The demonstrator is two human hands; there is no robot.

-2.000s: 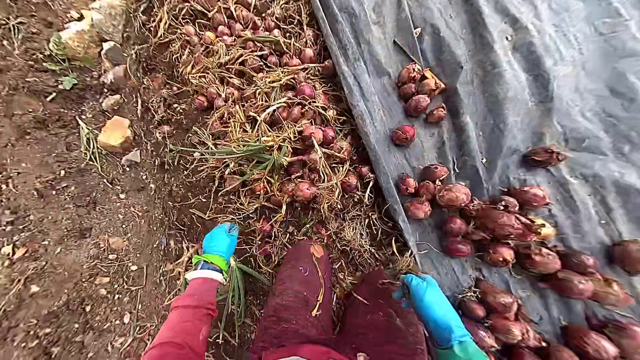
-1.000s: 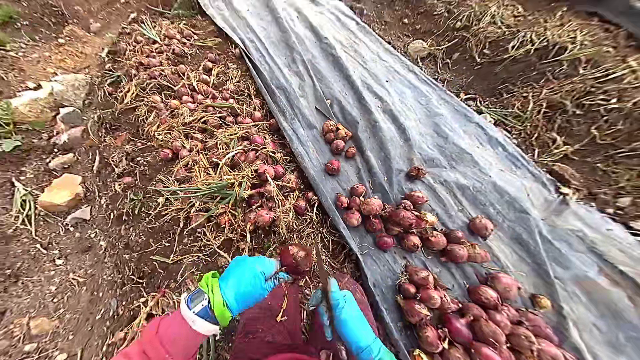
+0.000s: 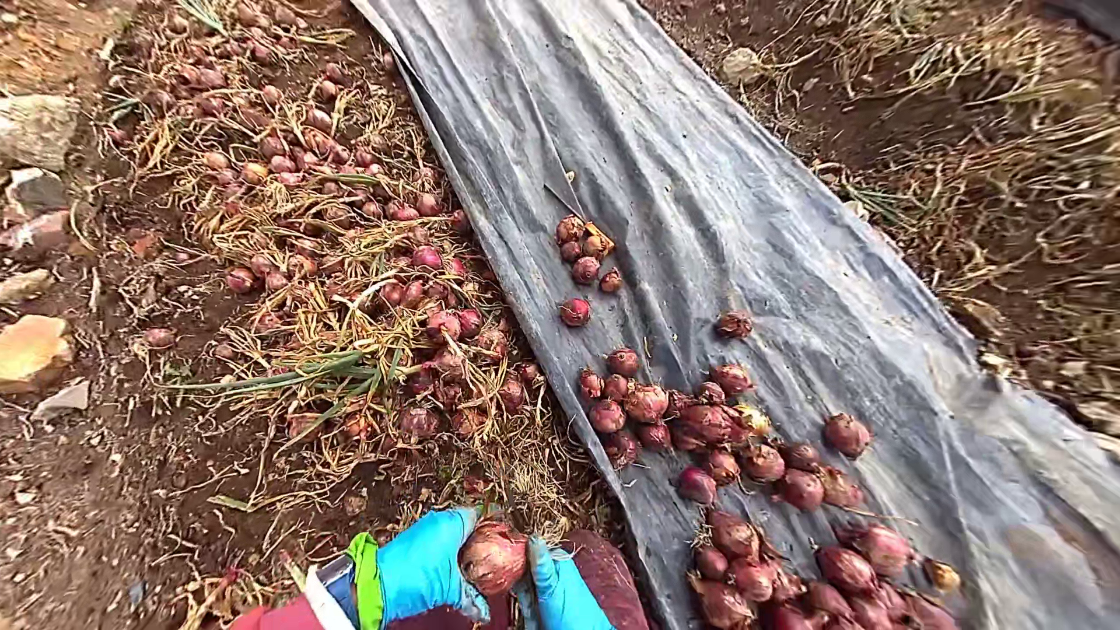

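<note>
A red onion (image 3: pixel 494 558) is held between my hands near the bottom middle. My left hand (image 3: pixel 429 564), in a blue glove with a green band at the wrist, grips it from the left. My right hand (image 3: pixel 564 591), also blue-gloved, touches its right side with the fingers; whether it holds a tool is hidden. Ahead of them lies a heap of red onions with dry tops (image 3: pixel 442 325) on the soil. To the right, trimmed red onions (image 3: pixel 647 403) rest in groups on a grey plastic sheet (image 3: pixel 700 219).
Stones, among them a pale orange one (image 3: pixel 33 350) and a large grey one (image 3: pixel 37 129), lie on the soil at the left. Past the sheet's right edge are more dry onion tops (image 3: pixel 1006 192). My knee (image 3: pixel 604 569) is beside the sheet's near edge.
Two seconds ago my hands were apart, the left near the soil; now they are together around an onion. A dark blade-like thing seen by my right hand one second ago is not visible now.
</note>
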